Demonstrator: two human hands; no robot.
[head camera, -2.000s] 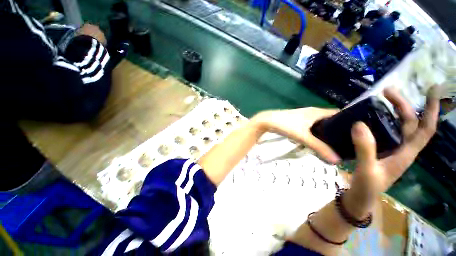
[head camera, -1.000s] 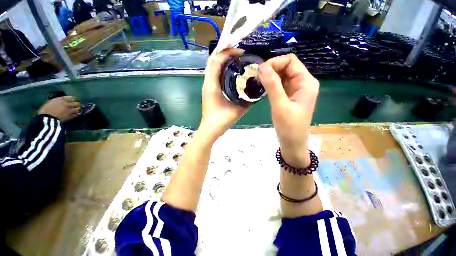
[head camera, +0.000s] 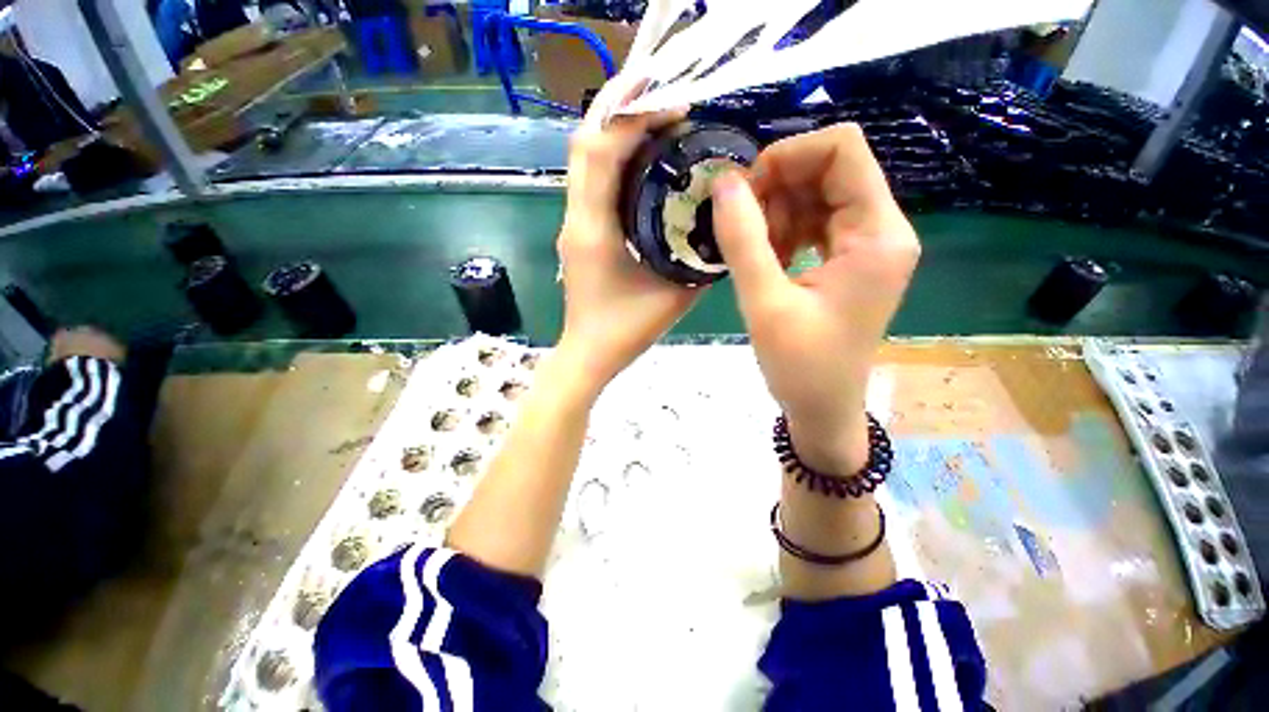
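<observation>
A black cylindrical housing (head camera: 651, 209) is held up in front of me, its detailed open end facing me. A pale ring-shaped piece (head camera: 685, 230) shows inside that end. My left hand (head camera: 601, 251) is closed around the housing's left side and also holds a floppy white sticker sheet (head camera: 835, 53), which has cut-outs and stretches to the upper right. My right hand (head camera: 821, 237) has its thumb and fingers at the housing's open end, the thumb tip over the pale piece. Whether the right fingertips pinch anything is hidden.
White stacked sheets (head camera: 654, 584) lie below my hands. A holed tray (head camera: 348, 552) is on the left, another (head camera: 1194, 487) at far right. Several housings (head camera: 484, 295) stand on the green belt (head camera: 557, 299). A neighbour's sleeve (head camera: 84, 417) is at left, with black glossy packs (head camera: 974, 153) beyond the belt.
The sticker sheet has swung out to the right. My right thumb has stayed at the housing's end. Belt housings have shifted right, and the neighbour's hand has drawn back left.
</observation>
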